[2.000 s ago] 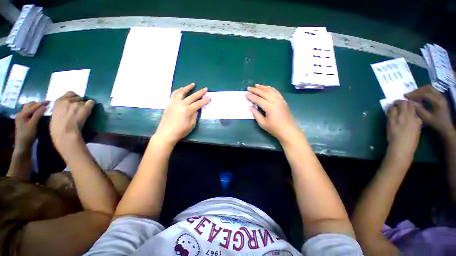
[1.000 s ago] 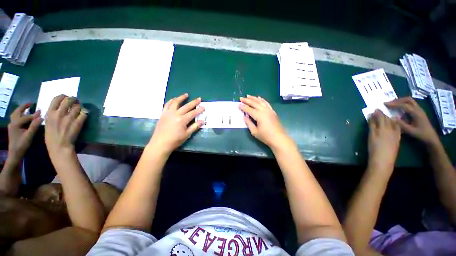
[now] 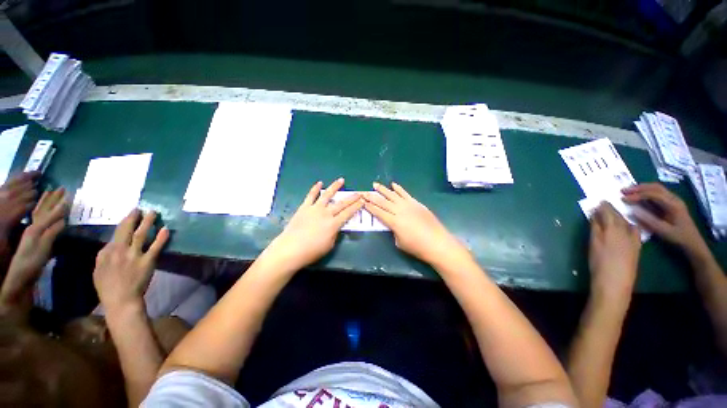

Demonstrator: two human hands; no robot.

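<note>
A folded white leaflet [image 3: 366, 222] with dark bars lies flat on the green bench in front of me, mostly covered by my hands. My left hand [image 3: 322, 225] lies on its left part and my right hand [image 3: 405, 225] on its right part. The fingers of both hands are spread and flat, and the fingertips meet near the leaflet's middle. Neither hand grips it. A stack of blank white sheets [image 3: 241, 159] lies to the left. A pile of folded leaflets [image 3: 477, 149] with dark bars lies to the right.
The green bench [image 3: 522, 227] has a pale strip [image 3: 359, 106] along its far side. A neighbour's hands are at a sheet [image 3: 115, 187] on the left. Another neighbour's hands work on a printed sheet [image 3: 598, 167] on the right. Their leaflet piles stand at both far sides.
My hands have slid inward from the leaflet's two ends to meet near its middle. Dark bars now show on the leaflet. The left neighbour's hand has moved off the sheet. The view has shifted slightly.
</note>
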